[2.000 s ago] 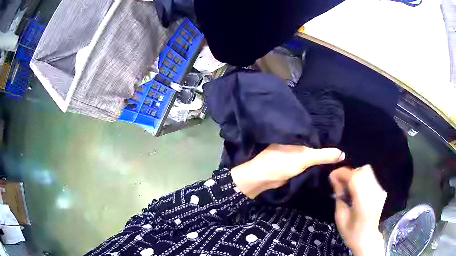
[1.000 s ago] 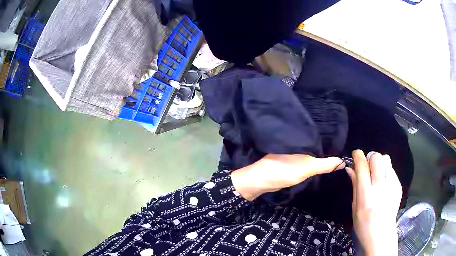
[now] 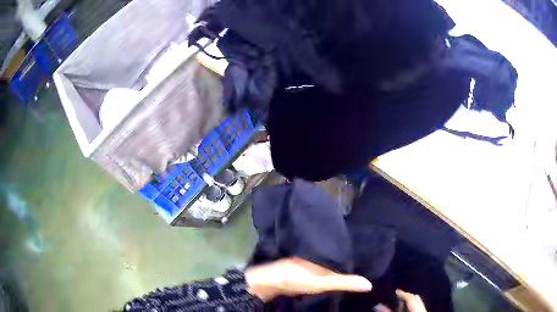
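A dark navy garment (image 3: 311,222) lies over my lap, with a smoother part at the left and black cloth at the right. My left hand (image 3: 305,281) lies on it with the thumb stretched to the right, gripping the cloth. My right hand (image 3: 410,301) is cut off by the bottom edge and blurred, just right of my left thumb. Whether it holds a needle or tool cannot be seen.
A large black garment pile (image 3: 360,91) hangs over the edge of the white table (image 3: 452,177), with thin cords. At the left stand a grey fabric-lined bin (image 3: 165,122) and a blue crate (image 3: 177,192) on the green floor.
The view has tilted up, so the lap and both hands sit lower and more of the table and black pile shows. My right hand has moved mostly out of the frame.
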